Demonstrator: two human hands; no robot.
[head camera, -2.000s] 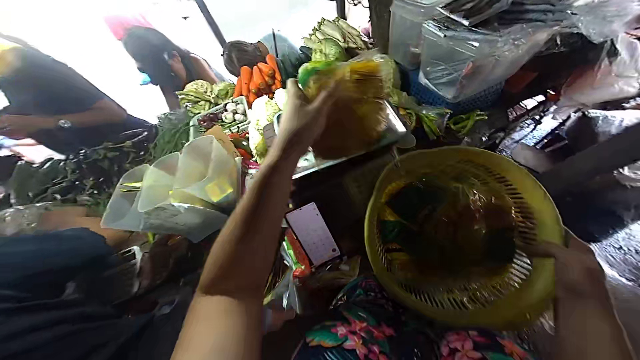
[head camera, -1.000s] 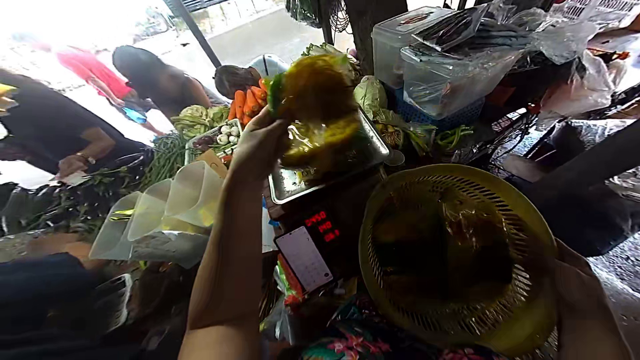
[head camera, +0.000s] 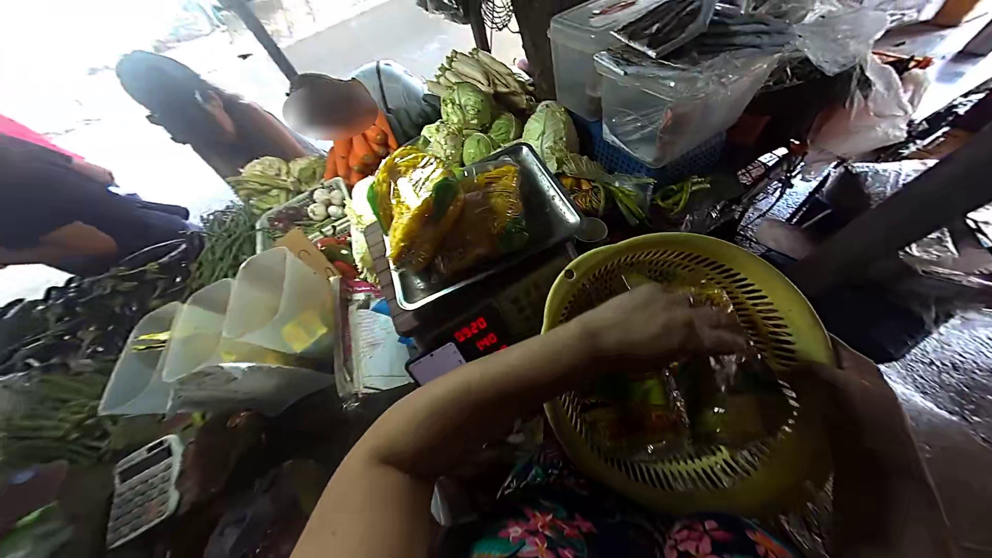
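A yellow plastic colander basket (head camera: 690, 488) rests over my lap with clear plastic packs (head camera: 659, 411) of vegetables inside. Over its inside reaches my left hand (head camera: 666, 322), fingers spread above the packs; whether it touches one is unclear. My right hand (head camera: 833, 380) grips the basket's right rim, partly in shadow. Ahead, plastic-wrapped yellow packs (head camera: 422, 205) lie on the steel tray (head camera: 554, 209) of a digital scale (head camera: 496, 310) with lit red digits. A phone (head camera: 435, 363) leans at the scale's front.
Clear plastic bins (head camera: 666, 101) stand at the back right. Cabbages (head camera: 469, 108), carrots (head camera: 360, 155) and green beans (head camera: 229, 240) lie beyond the scale. Translucent plastic containers (head camera: 271, 302) and a calculator (head camera: 145, 488) are at left. Several people (head camera: 194, 108) are at the back left.
My left hand has let go of a yellow pack, now on the scale's tray, and has moved from above the tray to the basket. My right hand stays at the basket's rim.
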